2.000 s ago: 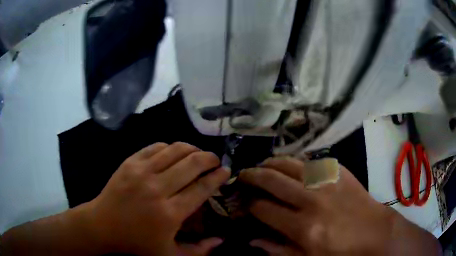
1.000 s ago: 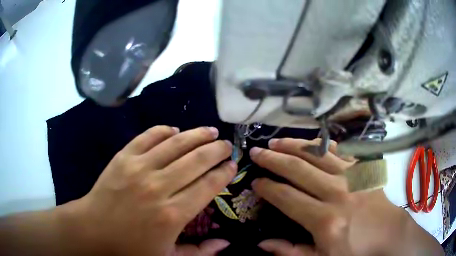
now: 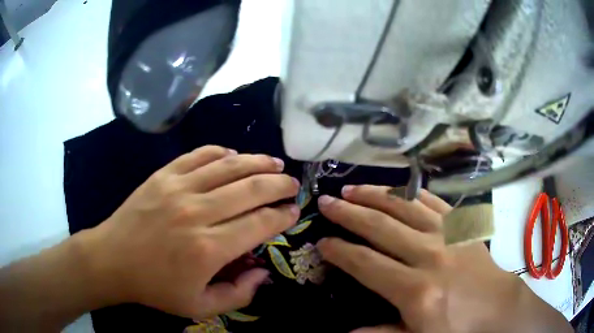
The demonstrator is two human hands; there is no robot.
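Observation:
A black fabric panel (image 3: 260, 133) lies flat under the sewing machine head (image 3: 345, 58). Embroidered flowers (image 3: 307, 263) and yellow-green leaves show between my hands. My left hand (image 3: 202, 234) is spread flat on the panel, fingertips just left of the presser foot (image 3: 314, 179). My right hand (image 3: 404, 253) lies flat on the panel to the right of the foot, its thumb cut off by the lower edge. Both hands press the cloth. A pale thread loops near the foot. The needle tip is too small to make out.
A dark lamp-like shape (image 3: 163, 78) hangs at upper left. Red-handled scissors (image 3: 546, 237) lie on the white table (image 3: 32, 182) at the right. A beige, bristle-like block (image 3: 469, 223) is above my right hand. Patterned cloth (image 3: 581, 260) lies at the far right edge.
The view has shifted from the machine's head. My hands and the fabric have moved slightly; my left thumb has moved away from my right, and more embroidery shows between the hands.

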